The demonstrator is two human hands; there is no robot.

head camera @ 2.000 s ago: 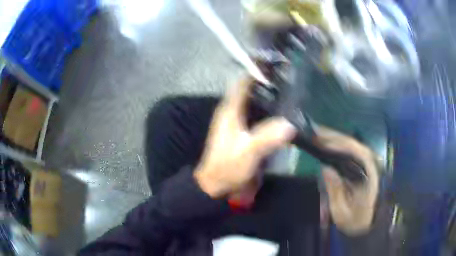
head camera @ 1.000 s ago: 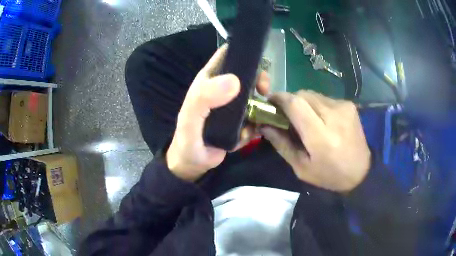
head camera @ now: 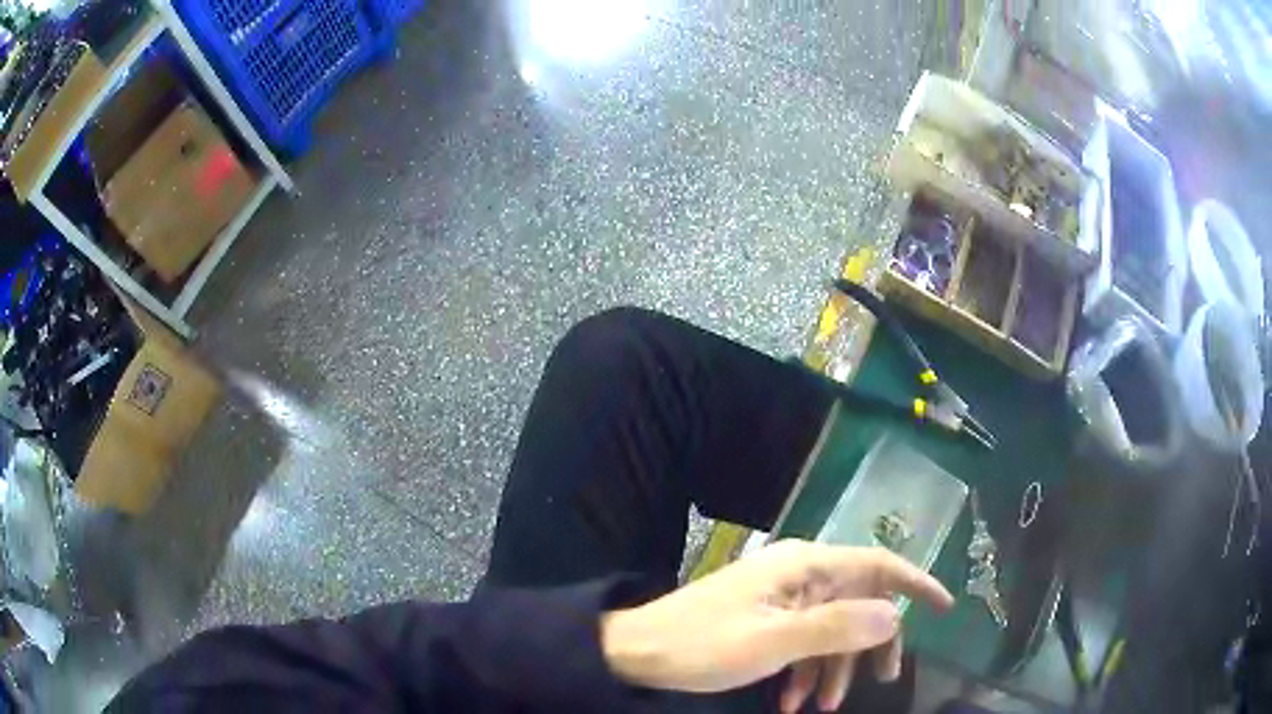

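Note:
My left hand (head camera: 781,621) reaches across the lower middle, palm turned partly down, fingers apart, with nothing seen in it. It is over the near edge of the grey metal plate (head camera: 858,513), which bears small metal parts (head camera: 893,527). Silver keys (head camera: 983,565) lie right of the plate, near a thin ring (head camera: 1030,505). Thin-tipped circlip pliers (head camera: 907,356) lie open above the plate. My right hand is not in view. The lock housing cannot be made out; a dark blurred shape fills the lower right.
A divided wooden parts box (head camera: 977,286) stands on the green bench (head camera: 893,366), beside plastic-lined tubs (head camera: 1123,377). More yellow-marked handles (head camera: 1091,653) show at lower right. Blue crates (head camera: 286,56) and a shelf with a cardboard box (head camera: 175,195) are at upper left. My knee (head camera: 614,405) is beside the bench.
The view has swung towards the floor and parts box. My left hand has let go of the black housing. My right hand, the housing and the brass cylinder have gone from sight.

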